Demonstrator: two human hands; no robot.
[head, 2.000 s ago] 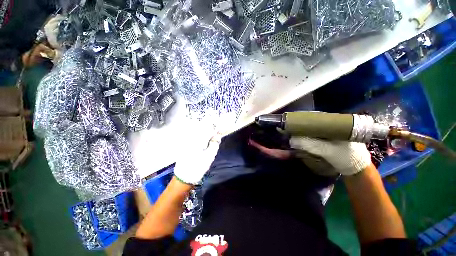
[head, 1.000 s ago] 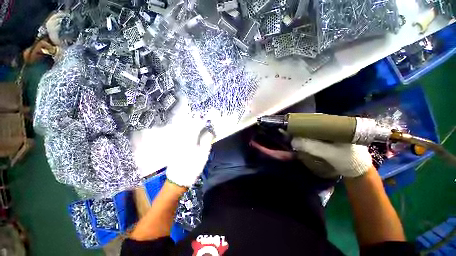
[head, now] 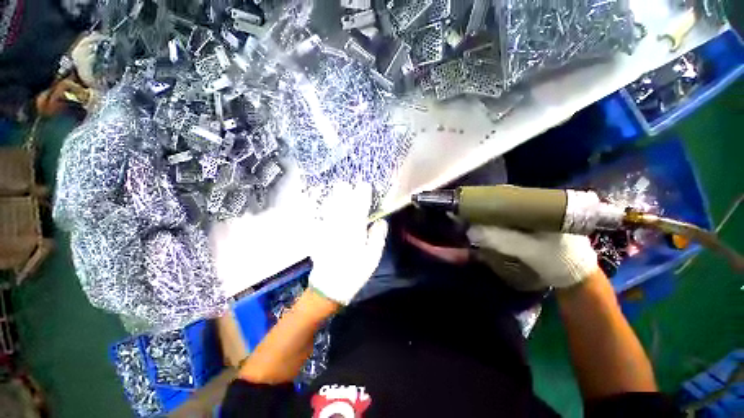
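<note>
My right hand [head: 542,255], in a white knit glove, holds the olive-tan air tool [head: 510,206] from below. The tool lies level, its dark metal nose pointing left just past the table edge. My left hand [head: 351,249], also in a white glove, is over the table edge left of the nose, its fingertips at the near side of the pile of thin silver pins [head: 347,122]. Glare and the glove hide whether its fingers hold anything. A heap of grey perforated metal brackets [head: 216,122] lies behind and left of the pins.
Clear bags of silver pins lie at the left [head: 135,220] and back right [head: 567,37] of the white table [head: 465,135]. Blue bins with metal parts stand below the edge at left [head: 167,359] and right [head: 693,180]. A hose [head: 689,231] curves from the tool's rear.
A second ago my left hand held a small dark metal part near the table edge; that part no longer shows. The hand has moved right and towards the pins. The tool has shifted slightly left.
</note>
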